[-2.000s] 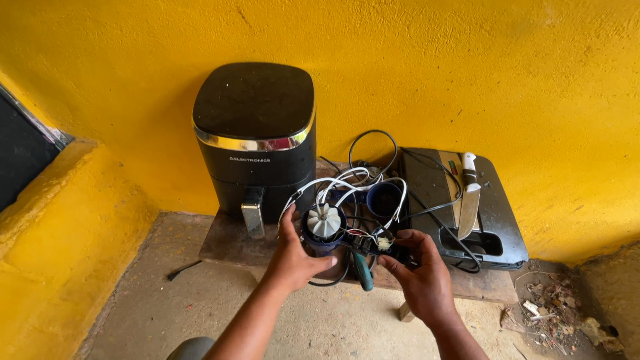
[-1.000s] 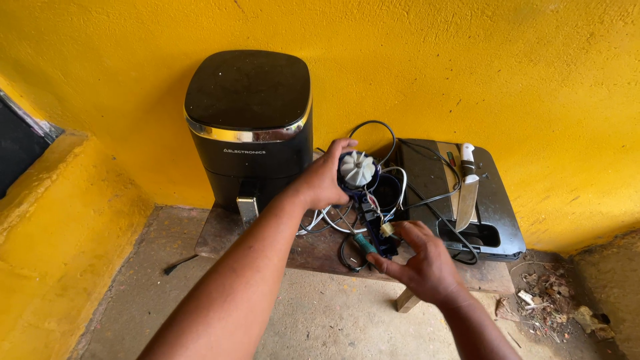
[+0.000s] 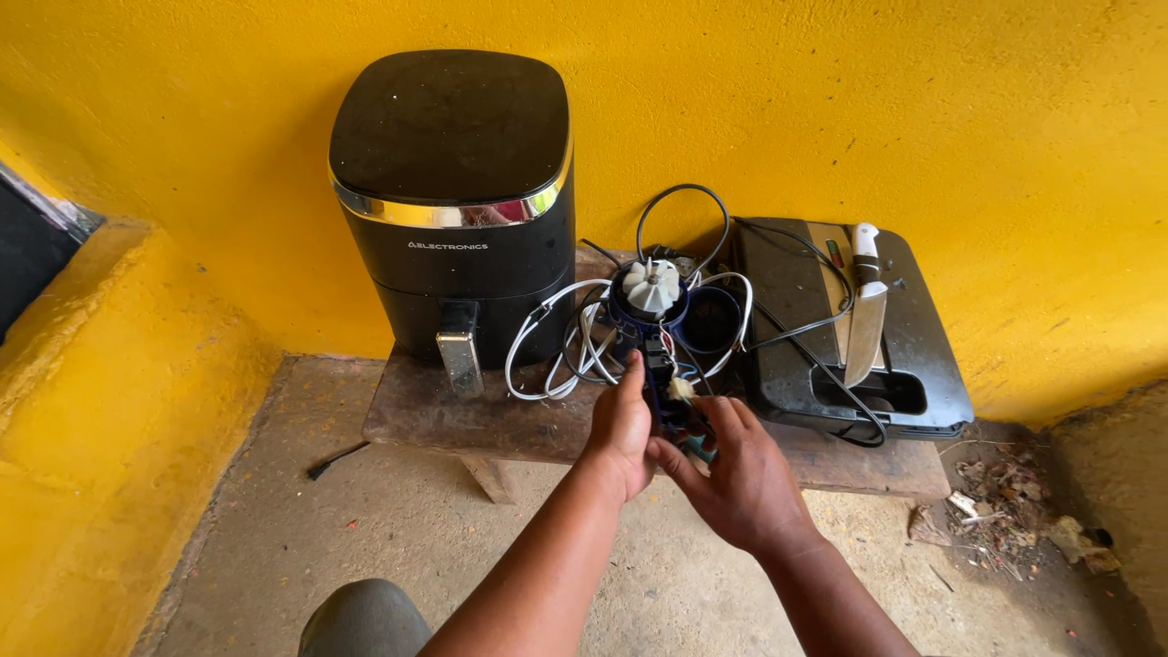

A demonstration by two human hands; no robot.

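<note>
An opened motor housing of dark blue plastic (image 3: 620,315), with a pale fan wheel (image 3: 651,288) in its round end, points away from me. My left hand (image 3: 623,424) is closed around the left side of its handle part. At the handle's right side, the fingers of my right hand (image 3: 730,461) are at a small cream-coloured connector (image 3: 681,390) and wires; whether they pinch anything is hidden. A teal part (image 3: 699,447) shows partly beneath my right hand. Right of the fan wheel stands a dark blue round cup (image 3: 712,319), and white cable (image 3: 529,351) loops lie to the left.
A black air fryer (image 3: 452,137) stands on the left of the wooden bench (image 3: 538,429). On the right, a knife (image 3: 867,315) and black cable (image 3: 803,342) lie on a black appliance (image 3: 912,292). Debris (image 3: 1004,511) lies on the floor at right, against the yellow wall.
My left hand has moved from the fan-wheel end down to the handle part. The fan-wheel end now points farther away from me. My right hand stays near the connector.
</note>
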